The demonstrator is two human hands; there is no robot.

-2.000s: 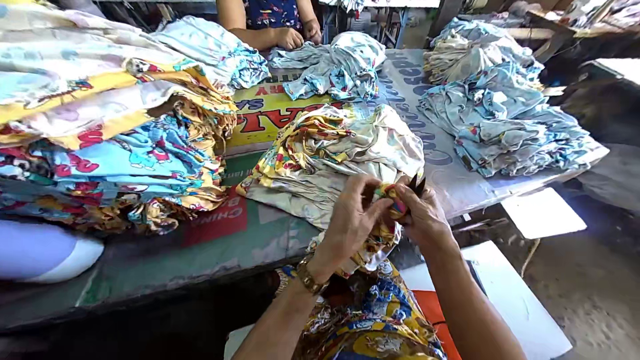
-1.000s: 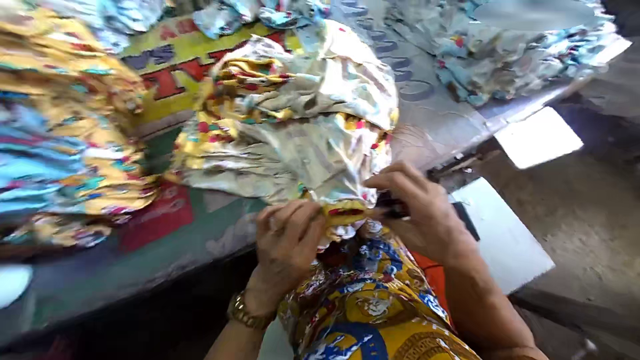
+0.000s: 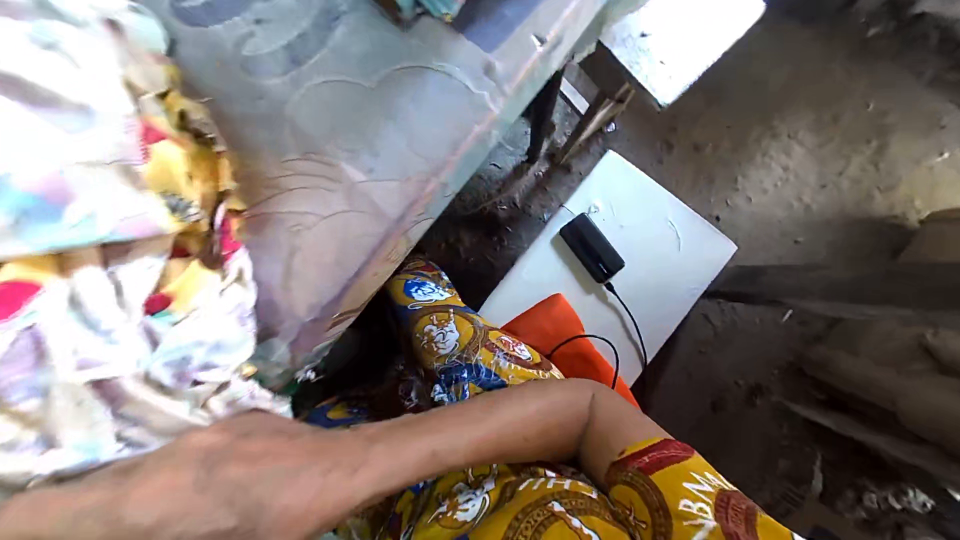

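A heap of gathered cream fabric with yellow and red printed parts (image 3: pixel 120 352) lies at the left, on the table's edge side. My right arm reaches across the lower part of the view from a yellow printed sleeve. My right hand (image 3: pixel 240 465) is blurred at the lower left, against the near side of this fabric. Its fingers cannot be made out, and whether it holds anything is unclear. Blurred skin continues to the left edge; no separate left hand can be told apart there. The dark tool seen earlier does not show.
The table (image 3: pixel 360 150) has a plastic-like printed cover and a slanting edge. Beside it, a white board (image 3: pixel 675 240) bears a black device (image 3: pixel 592 247) with a cable, near an orange cloth (image 3: pixel 559 337). Another white panel (image 3: pixel 682 45) is at the top, above a dirty floor (image 3: pixel 817 142).
The view has swung far to the right and down. My right hand, at the small yellow-and-red piece one second ago, is now blurred by the fabric heap.
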